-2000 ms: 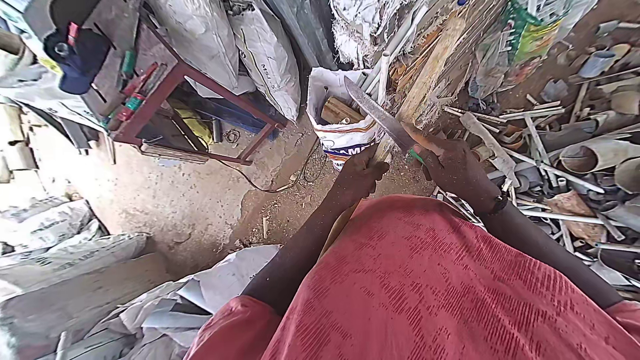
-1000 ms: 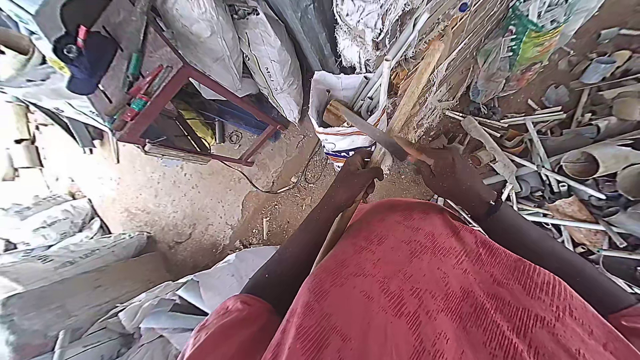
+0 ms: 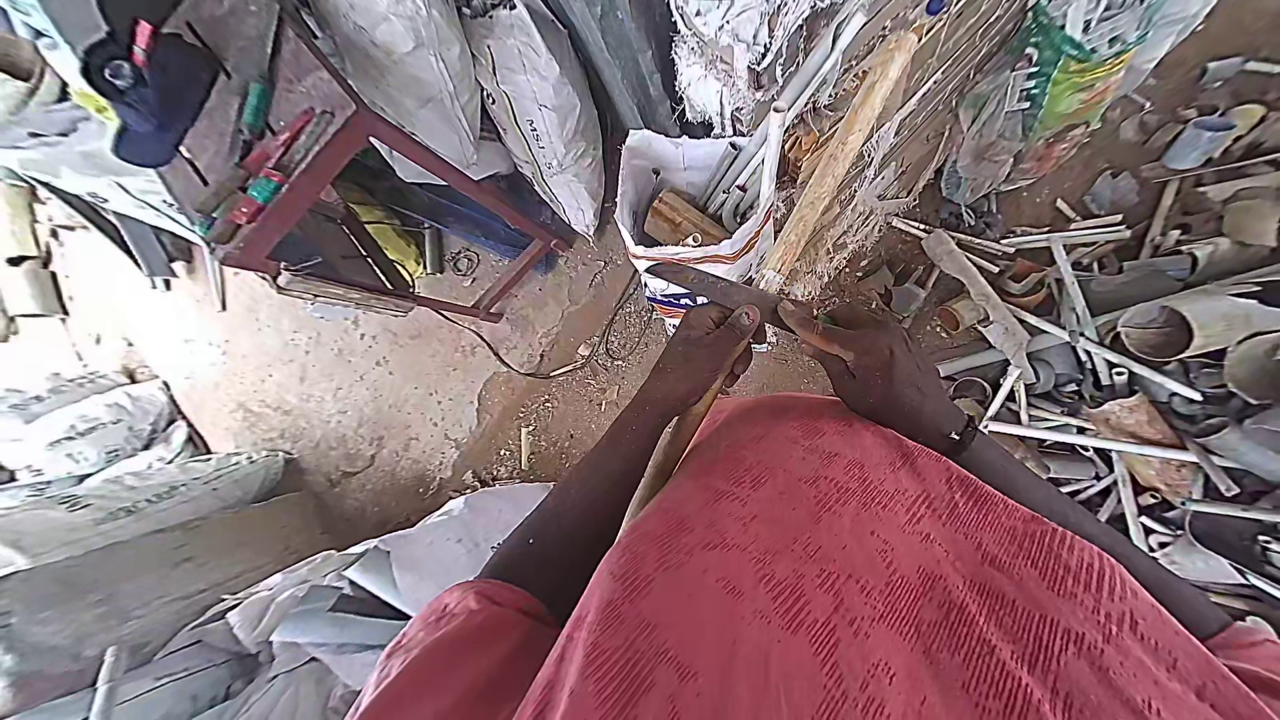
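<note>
My left hand [image 3: 700, 355] is closed around a long wooden stick [image 3: 672, 450], whose lower part runs back along my red shirt. My right hand [image 3: 870, 370] grips a knife [image 3: 715, 288] with a long, dull blade; its handle is mostly hidden by my fingers. The blade points left and lies across just above my left hand, at the stick's upper end. Whether the edge touches the wood is not clear. Beyond the hands stands a white woven sack [image 3: 655, 170] holding pipes [image 3: 745, 165] and a brown cylindrical piece [image 3: 685, 220].
A rough wooden plank [image 3: 850, 150] leans beside the sack. Pipe offcuts [image 3: 1160, 330] lie heaped at the right. A reddish frame table [image 3: 340, 150] with tools and a dark cap [image 3: 165, 105] stands upper left. A cable [image 3: 540, 374] lies on the floor; filled sacks [image 3: 540, 110] stand behind.
The knife blade has swung from pointing up and left to lying flatter, lower across the stick. Both hands keep their hold.
</note>
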